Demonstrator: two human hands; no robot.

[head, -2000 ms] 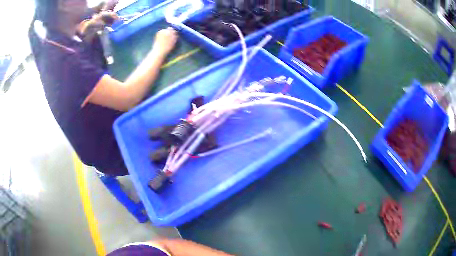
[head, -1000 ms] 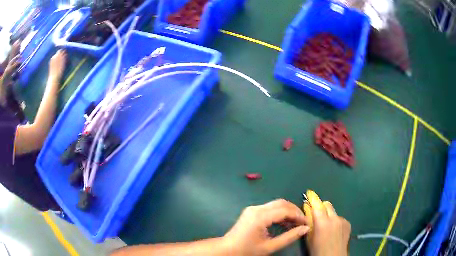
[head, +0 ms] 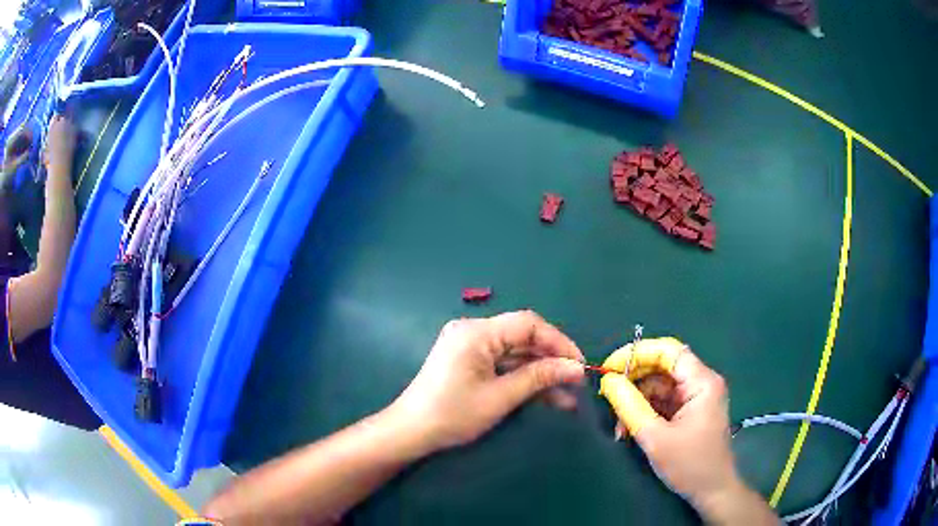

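My left hand is bare and pinches a thin red wire between thumb and forefinger. My right hand wears yellow finger cots and holds the wire end from the other side, fingertips close to the left ones. A small silvery tip sticks up at the right fingers. What else is inside the right fingers is hidden. A pile of red-brown connector housings lies beyond my hands. Two housings lie apart, one nearer the pile and one above my left hand.
A large blue tray with wire harnesses stands left; a cable overhangs its edge. A blue parts bin of housings stands ahead. Another blue tray with cables is at the right edge. Another person's arm is at far left.
The view has swung right and down, so trays and bin sit further left or higher. Both hands have come into view and moved up; a red wire now shows between them.
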